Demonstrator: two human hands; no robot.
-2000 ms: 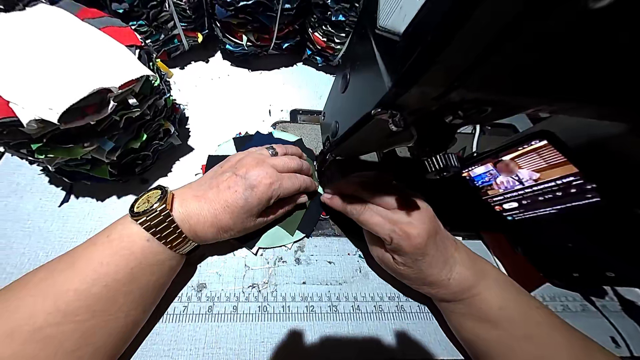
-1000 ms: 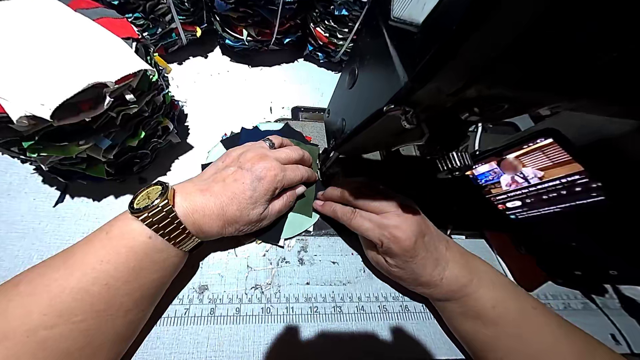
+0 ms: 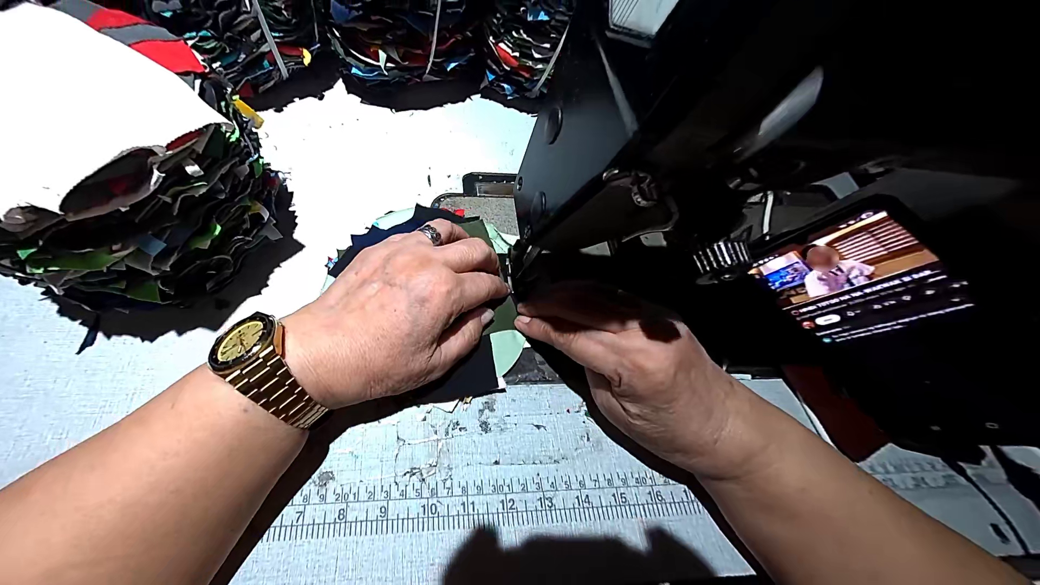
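Under the needle area of a black sewing machine (image 3: 585, 154) lies a round piece made of overlapping fabric scraps (image 3: 508, 345), in pale green, dark green and navy. My left hand (image 3: 398, 305), with a ring and a gold-coloured watch (image 3: 244, 341), rests on top of it and presses it flat, fingertips beside the needle. From the right, my right hand (image 3: 634, 366) pinches at the edge of the fabric with thumb and forefinger, just in front of the presser foot. The fingertips of both hands are close together. The needle itself is mostly hidden in shadow.
A tall stack of fabric scraps (image 3: 162, 219) with a white piece on top stands at the left. Several tied scrap bundles (image 3: 406, 49) line the back. A phone (image 3: 861, 284) showing a video leans at the right. A printed ruler (image 3: 487, 512) runs along the table's front.
The fabric piece has turned under my left hand, so different coloured scraps show along its front edge. Both hands remain beside the needle.
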